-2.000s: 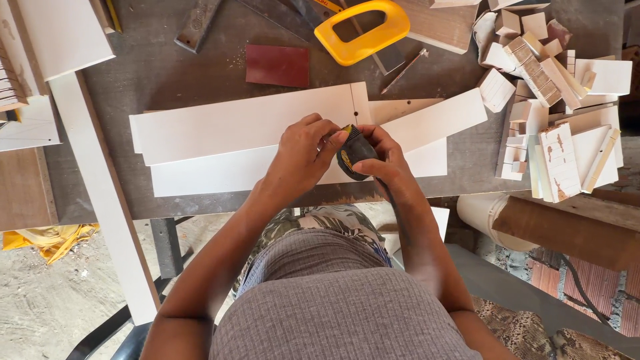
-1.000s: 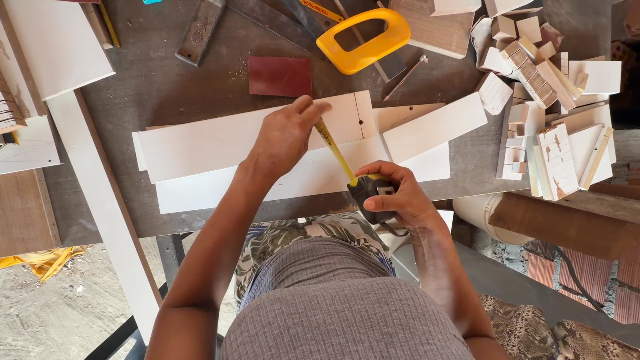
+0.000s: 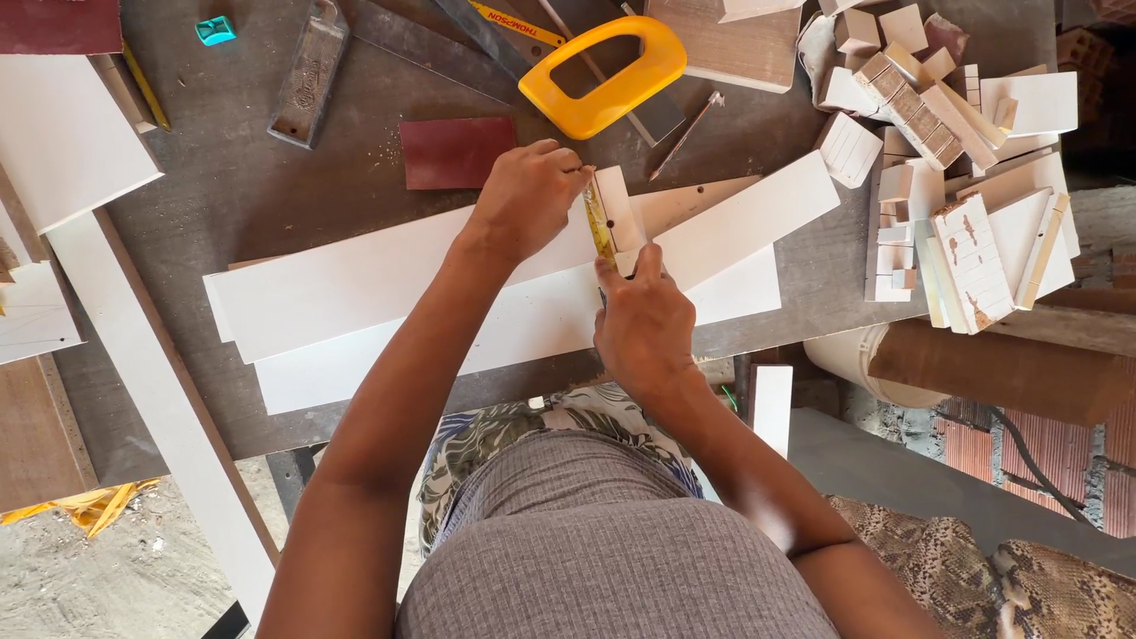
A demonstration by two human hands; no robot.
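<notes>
My left hand [image 3: 532,200] pinches the end of a yellow tape measure blade [image 3: 597,217] at the far edge of a white board [image 3: 382,280]. The blade lies across the board near its right end, beside a small dark hole. My right hand [image 3: 646,324] is closed around the tape measure's case, which is mostly hidden under it. Another white board [image 3: 328,364] lies beneath the first on the near side, and a shorter white board [image 3: 754,209] slants over the stack at the right.
A hacksaw with a yellow handle [image 3: 603,75], a dark red sheet [image 3: 457,153], a pencil [image 3: 685,136] and a worn metal tool [image 3: 309,75] lie beyond the boards. Cut wood pieces [image 3: 972,257] are heaped at right. A long white board [image 3: 160,399] crosses the table edge at left.
The tape measure, held above the boards a second ago, is now down across the upper board. My right hand has moved away from my body toward that board.
</notes>
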